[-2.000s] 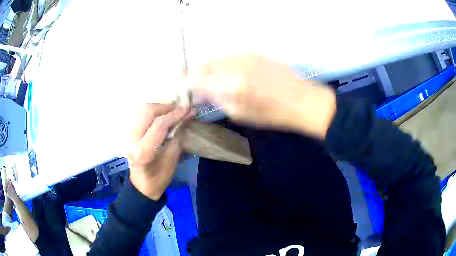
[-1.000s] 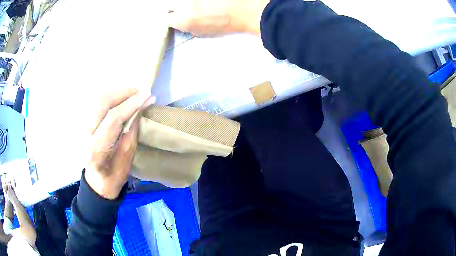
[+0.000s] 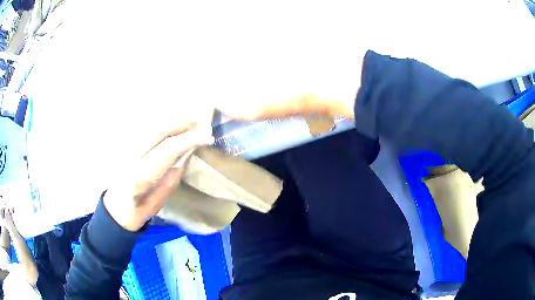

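A khaki fabric panel [image 3: 226,176] hangs in folds over the table's front edge towards the lap. My left hand [image 3: 155,176] grips its left part between thumb and fingers. My right hand [image 3: 299,105] lies over the table near the front edge, overexposed and blurred, so its fingers and any hold on the cloth cannot be made out. The upper part of the cloth is lost in the glare. The sewing machine parts are not visible.
The white table [image 3: 117,76] has a measuring scale [image 3: 252,133] and a brown tape patch [image 3: 321,124] at its front edge. Blue bins stand below, left [image 3: 138,266] and right [image 3: 417,193], the right one holding tan pieces [image 3: 454,205]. Another person's arm [image 3: 20,246] shows at far left.
My right hand has come down from the top of the table towards the front edge. My left hand has shifted slightly right and down with the panel, whose folds hang differently.
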